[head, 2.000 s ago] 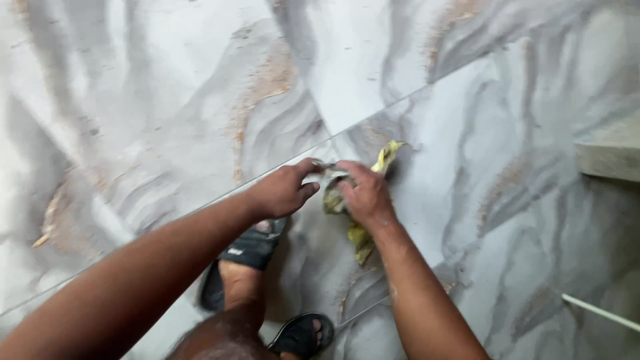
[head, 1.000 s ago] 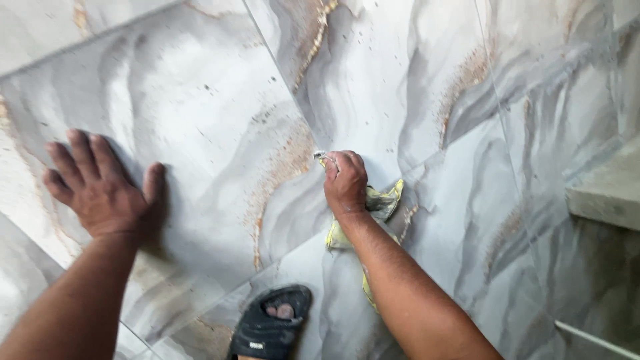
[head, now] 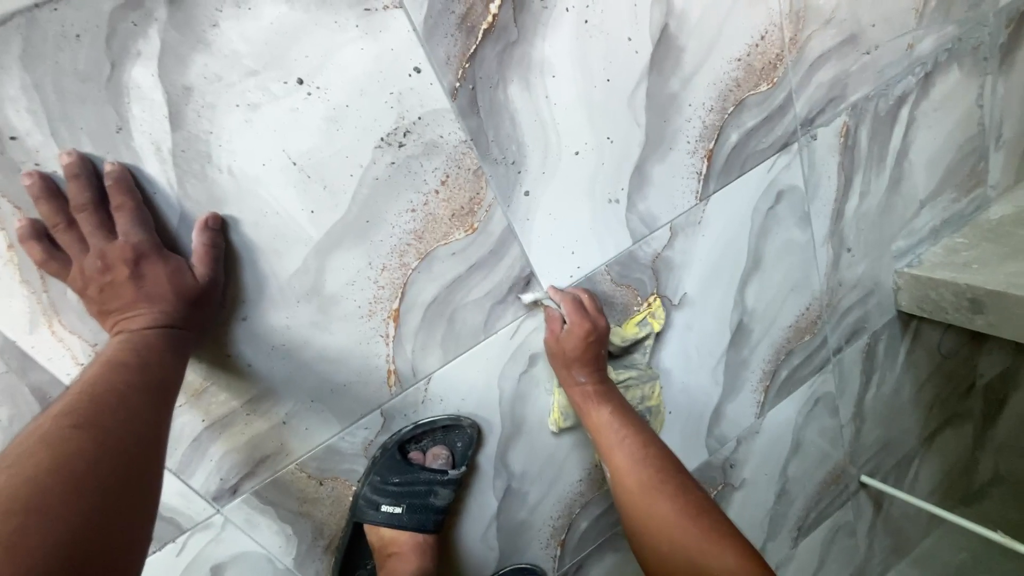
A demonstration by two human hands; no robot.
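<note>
My left hand (head: 140,256) lies flat on a marble-patterned floor tile (head: 320,160) at the left, fingers spread, holding nothing. Near the middle, my right hand (head: 578,332) is closed on a small whitish object (head: 531,298), whose tip touches the tiles where the joints meet; its exact kind cannot be told. A yellow and grey cloth (head: 640,380), dirty and crumpled, lies on the floor under and beside my right wrist.
My foot in a black slide sandal (head: 400,492) stands at the bottom centre, and the edge of another sandal (head: 520,570) shows beside it. A concrete ledge (head: 960,296) juts in at the right, above a thin white rod (head: 940,512). Dark crumbs dot the tiles.
My left hand has moved away from my right hand, out to the left, and now rests flat on the tile. The view has shifted.
</note>
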